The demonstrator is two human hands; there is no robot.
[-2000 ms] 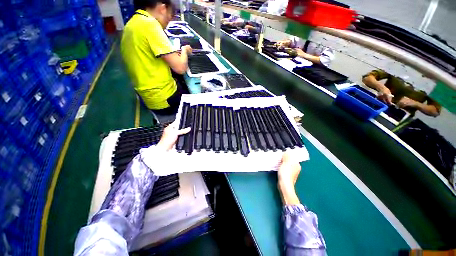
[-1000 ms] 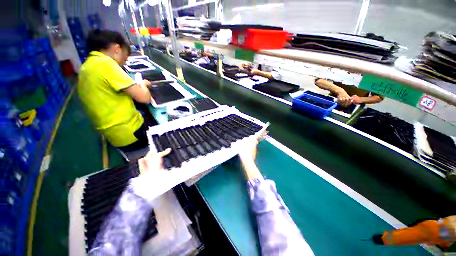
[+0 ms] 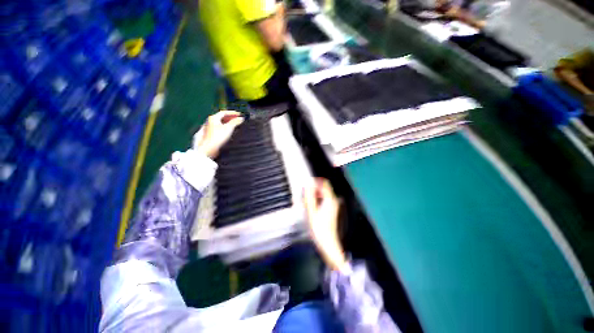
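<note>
A stack of sheets (image 3: 296, 156) with a row of black plastic strips (image 3: 251, 174) on top lies at the left of the bench, blurred. My left hand (image 3: 220, 132) is at its far left corner, fingers curled; whether it grips the sheet is unclear. My right hand (image 3: 320, 207) is at its right edge, blurred, and its hold cannot be told. A second stack of white sheets (image 3: 397, 132) with black strips (image 3: 384, 91) on top rests on the green bench ahead to the right, untouched by my hands.
A person in a yellow shirt (image 3: 238, 49) stands ahead at the bench. The green bench mat (image 3: 456, 214) runs along the right, beside the dark conveyor belt (image 3: 508, 130). A blue crate (image 3: 547, 96) is across the belt. Blue crates (image 3: 58, 143) line the left.
The sheet of strips I held has been set down on the stack on the bench and let go. Both hands have moved left and down to the left stack. The view has turned left and down.
</note>
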